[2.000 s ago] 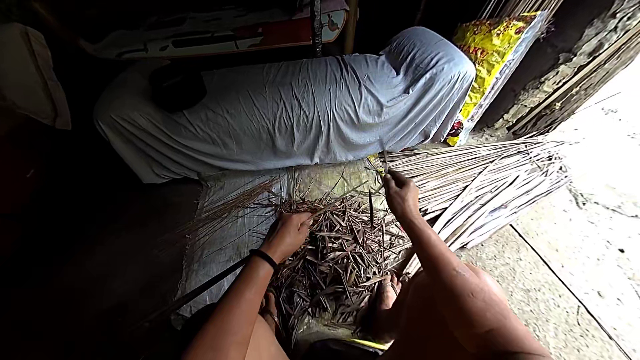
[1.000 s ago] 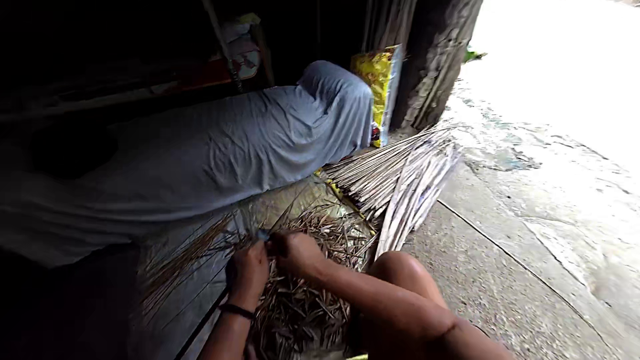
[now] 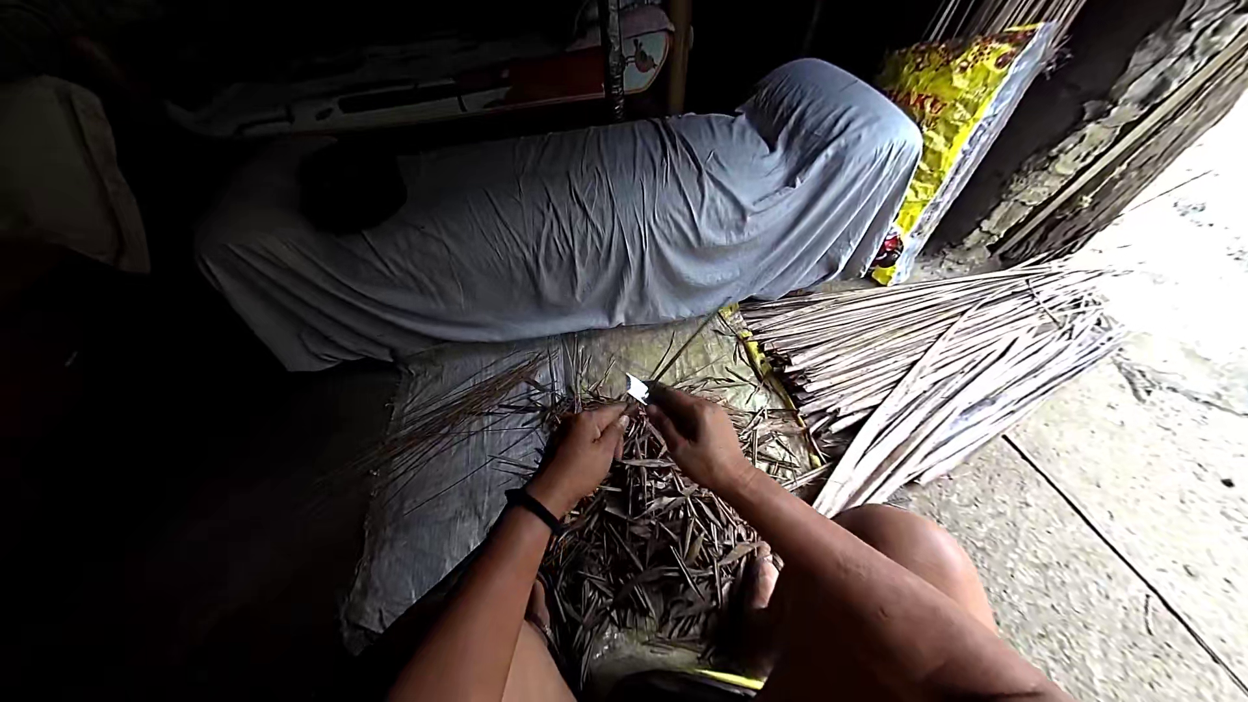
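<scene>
My left hand (image 3: 587,450), with a dark band on its wrist, is closed on the end of a thin dark strip, probably part of a dried leaf. Close on its right, my right hand (image 3: 694,429) grips a small knife, whose bright blade (image 3: 637,388) shows above the fingers. The knife's handle is hidden in the hand. Beneath both hands lies a heap of brown leaf scraps (image 3: 663,546), between my feet. A bundle of long dried leaf strips (image 3: 907,341) lies to the right, and thin brown ribs (image 3: 458,409) lie on the left.
A worn sack mat (image 3: 419,526) lies under the scraps. A long object draped in grey cloth (image 3: 585,224) runs across beyond my hands. A yellow printed sack (image 3: 951,127) leans at its right end, near a rough wall post (image 3: 1102,146). Concrete floor (image 3: 1102,487) extends at right.
Two seconds ago my hands were farther apart, the right one raised near the cloth; now they are close together over the scraps. The view swung right and back.
</scene>
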